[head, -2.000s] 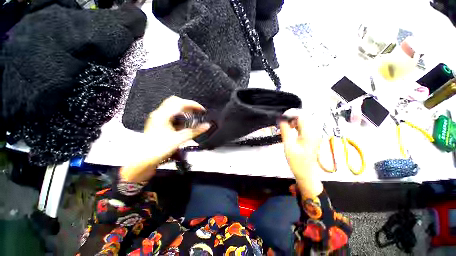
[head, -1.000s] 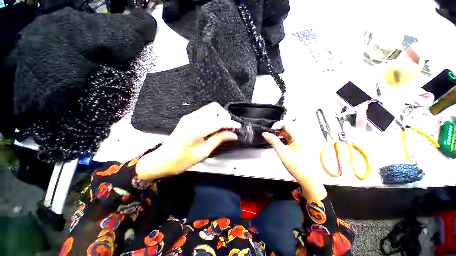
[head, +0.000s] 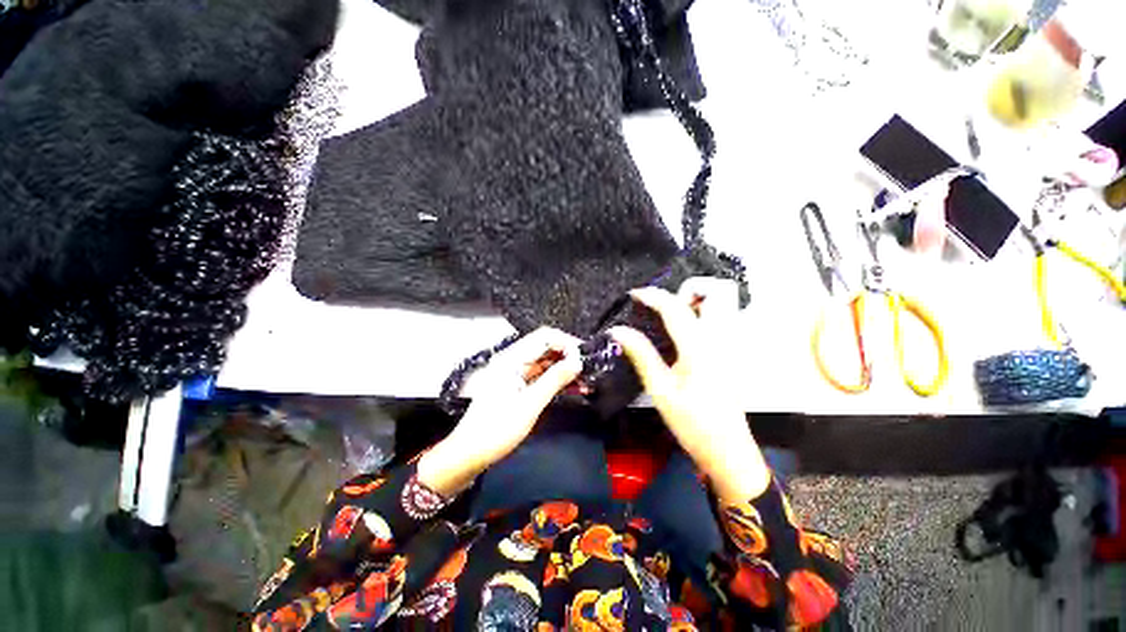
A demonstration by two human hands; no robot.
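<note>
The dark grey speckled garment (head: 531, 161) lies on the table, with a narrow end reaching the front edge. The black-and-white braid trim (head: 698, 136) runs down its right side to my hands, and a piece also shows left of them. My left hand (head: 512, 395) pinches the garment's end and trim between thumb and fingers. My right hand (head: 673, 370) holds the same end from the right, fingers bent over the cloth. A needle or thread cannot be made out.
A dark garment pile with glittery trim (head: 210, 235) is at the left. Orange-handled scissors (head: 877, 333) lie at right, near a dark blue speckled bundle (head: 1035, 375), black rectangles (head: 916, 154) and yellow-handled snips (head: 1050, 296). The white table's front edge (head: 333, 377) is below the garment.
The open cuff end seen before is now folded down between my hands. Both hands have come close together around the trim. The view has shifted slightly.
</note>
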